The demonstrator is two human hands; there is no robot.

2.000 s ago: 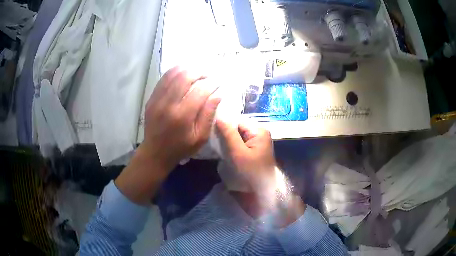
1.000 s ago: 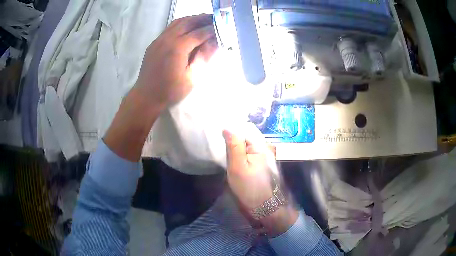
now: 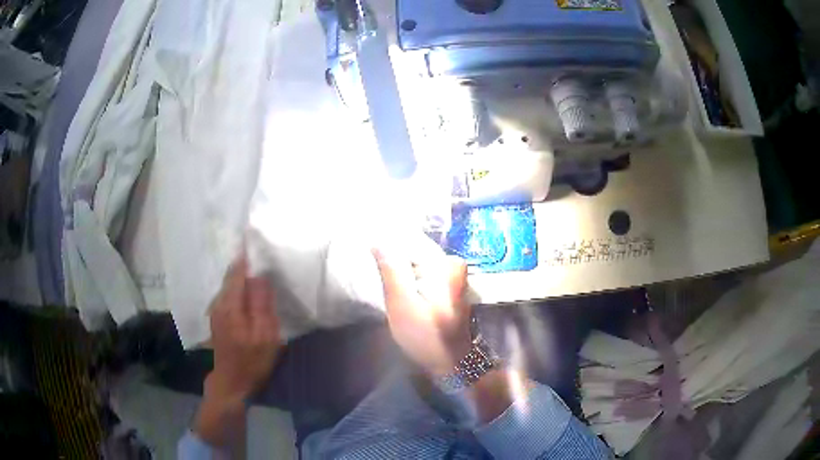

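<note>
A white fabric piece lies on the machine table left of the blue front plate, and its front part hangs at the table edge. My left hand is at the fabric's lower left edge, fingertips on or under the cloth; its grip cannot be told. My right hand pinches the fabric just below the needle area, which is lost in glare. The blue-grey machine arm stands above the glare. The machine body is blue with a yellow label.
Long white cloths lie at the left of the table. Pale tension knobs are on the machine front. A white side tray holds small items at the right. A tied bundle of white pieces is at the lower right.
My left hand has moved from the upper part of the fabric down to its lower left edge. The fabric is spread flatter to the left. My right hand stays near the needle area.
</note>
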